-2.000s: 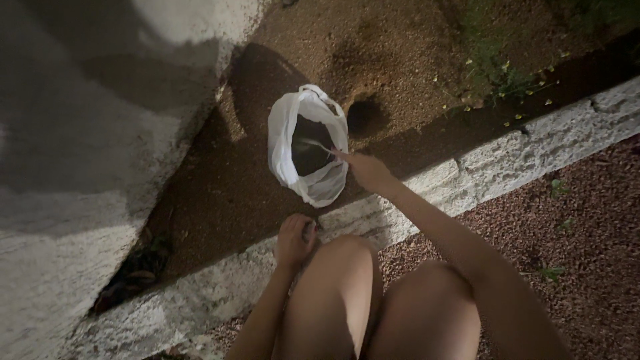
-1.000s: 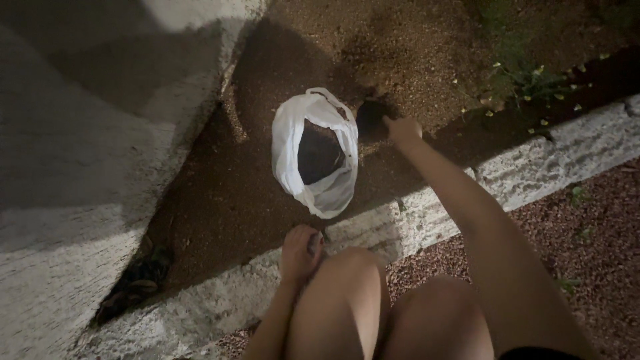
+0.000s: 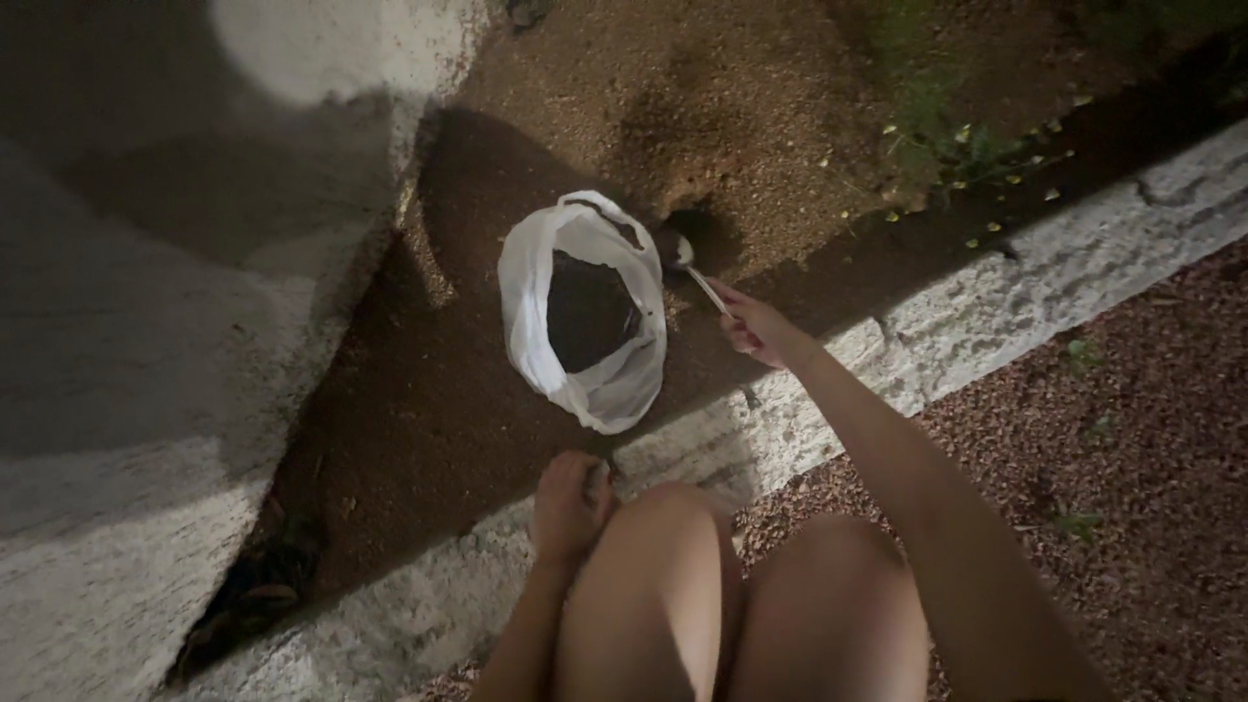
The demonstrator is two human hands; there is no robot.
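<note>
My right hand (image 3: 759, 327) grips the handle of a metal spoon (image 3: 704, 283). The spoon's bowl is between a white plastic bag and a dark hole (image 3: 710, 232) in the soil. The white plastic bag (image 3: 529, 312) stands with its mouth up on the ground, and dark soil (image 3: 588, 317) shows inside it. Below the bag, beside my left knee, is my left hand (image 3: 570, 502), its fingers curled. Something small and dark shows by its thumb, but whether the hand holds it is unclear.
A rough white stone kerb (image 3: 868, 370) runs diagonally past my knees. A pale wall (image 3: 175, 322) rises at the left. Small plants (image 3: 965, 161) grow at upper right, and reddish gravel (image 3: 1072, 439) lies on the near side of the kerb.
Two seconds ago my right hand held the spoon over the bag's mouth. A second ago it was at the hole; now it is lower, with the spoon beside the bag. My left hand has barely moved.
</note>
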